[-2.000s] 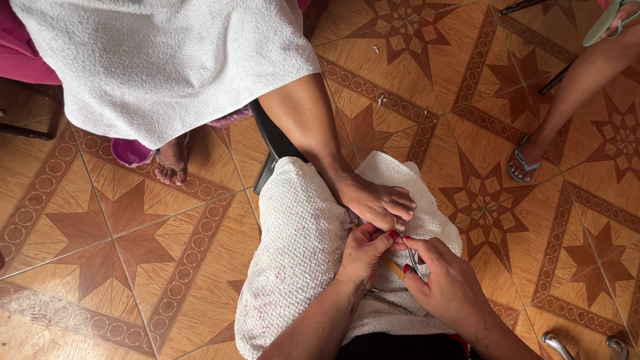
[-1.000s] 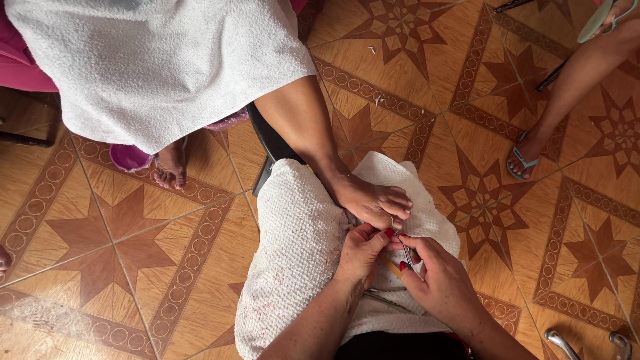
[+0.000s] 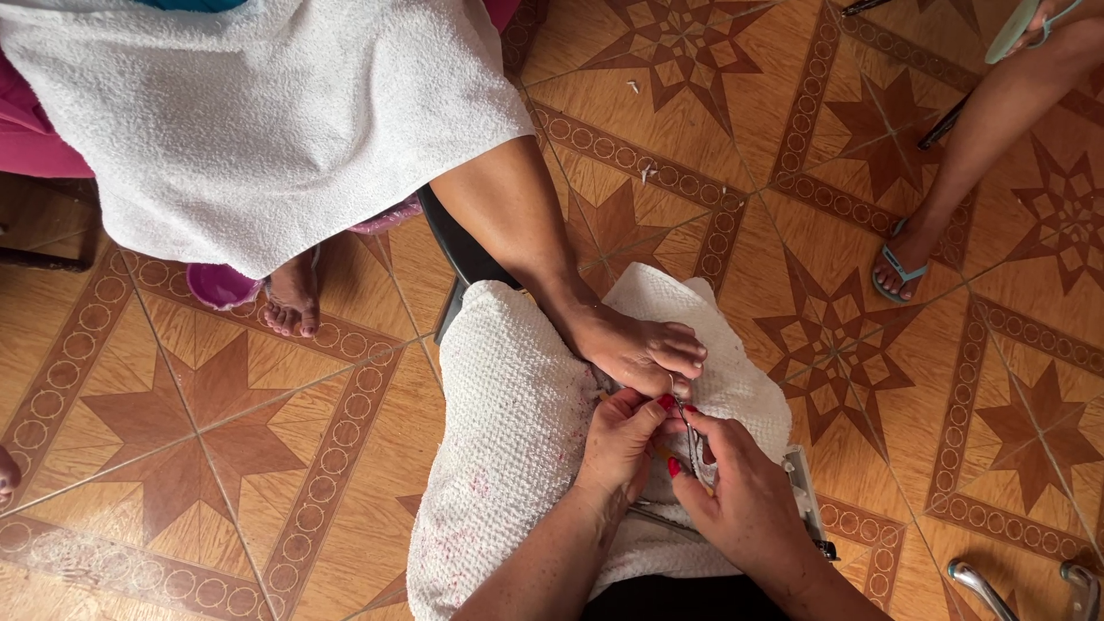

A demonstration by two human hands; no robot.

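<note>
Another person's bare foot (image 3: pixel 634 345) rests on a white textured towel (image 3: pixel 509 448) draped over my lap. My right hand (image 3: pixel 737 483) holds a small metal nipper-like tool (image 3: pixel 693 435), its tip at the foot's big toe. Against the tool's tip and the underside of the toe are the fingers of my left hand (image 3: pixel 623 435), thumb and index close together. Whether the left fingers pinch anything cannot be made out. Partly under my hands, an orange-yellow item and a metal tool (image 3: pixel 664 517) lie on the towel.
A white towel (image 3: pixel 302 129) covers the seated person's legs. Their other foot (image 3: pixel 293 297) is on the tiled floor beside a purple bowl (image 3: pixel 222 285). At the right stands another person's foot in a flip-flop (image 3: pixel 901 263). Chrome legs (image 3: pixel 983 586) show at lower right; white scraps (image 3: pixel 647 172) lie on the floor.
</note>
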